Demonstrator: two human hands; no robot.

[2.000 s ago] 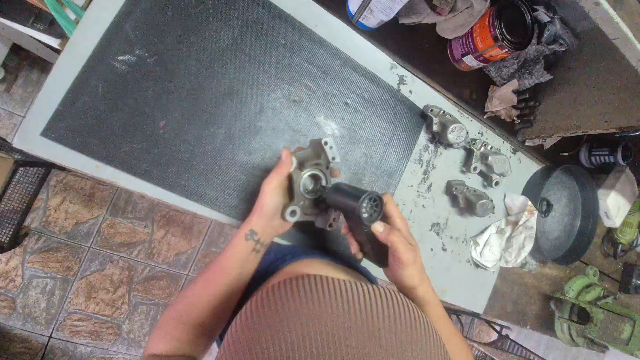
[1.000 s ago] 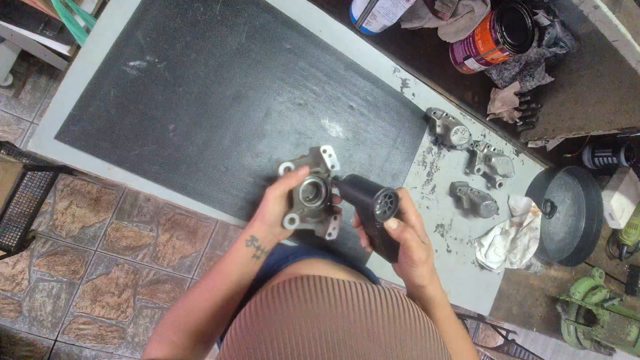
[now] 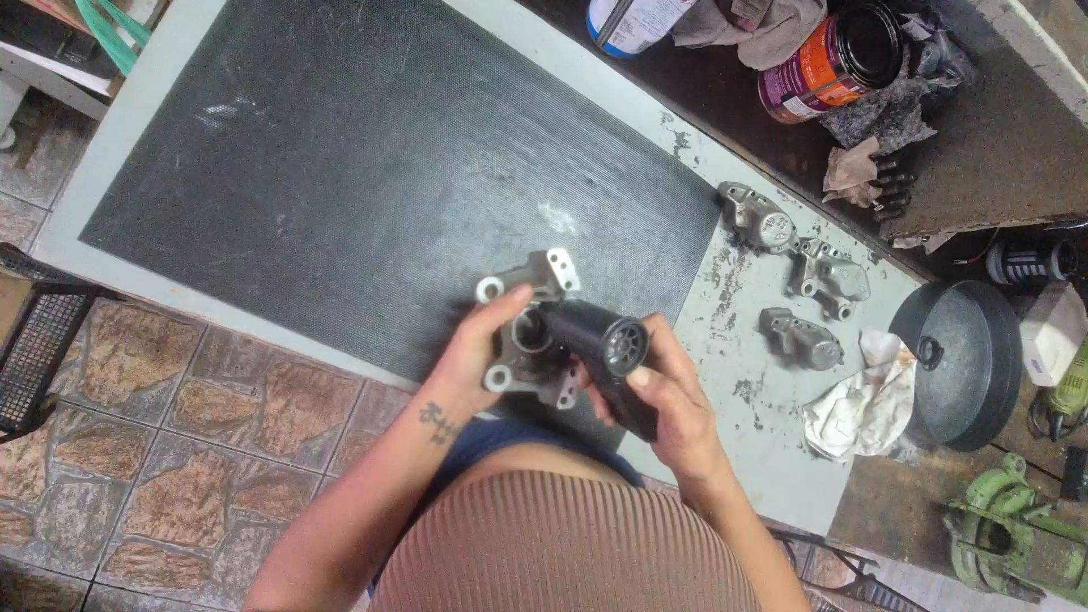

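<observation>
My left hand (image 3: pixel 480 344) holds a cast metal brake caliper (image 3: pixel 529 361) with a round bore facing up and drilled lugs at its ends. My right hand (image 3: pixel 671 395) grips the handle of a black handheld power tool or blower (image 3: pixel 595 331), whose round vented end faces up. The tool's other end is close to the bore; whether it touches the caliper cannot be seen. Three more metal caliper castings, one near the back edge (image 3: pixel 758 218), one beside it (image 3: pixel 829 276) and one in front (image 3: pixel 801 338), lie on the grey bench top to the right.
A black rubber mat (image 3: pixel 382 170) covers much of the bench. To the right are a stained white cloth (image 3: pixel 860 395), a round dark pan (image 3: pixel 969 365) and a green bench vise (image 3: pixel 1011 531). Cans, one orange and purple (image 3: pixel 816 72), and rags stand on the dark strip behind. Crates flank the left.
The caliper in my left hand has turned and tilted a little, and the black tool in my right hand now reaches over part of its bore. The castings on the bench have not moved.
</observation>
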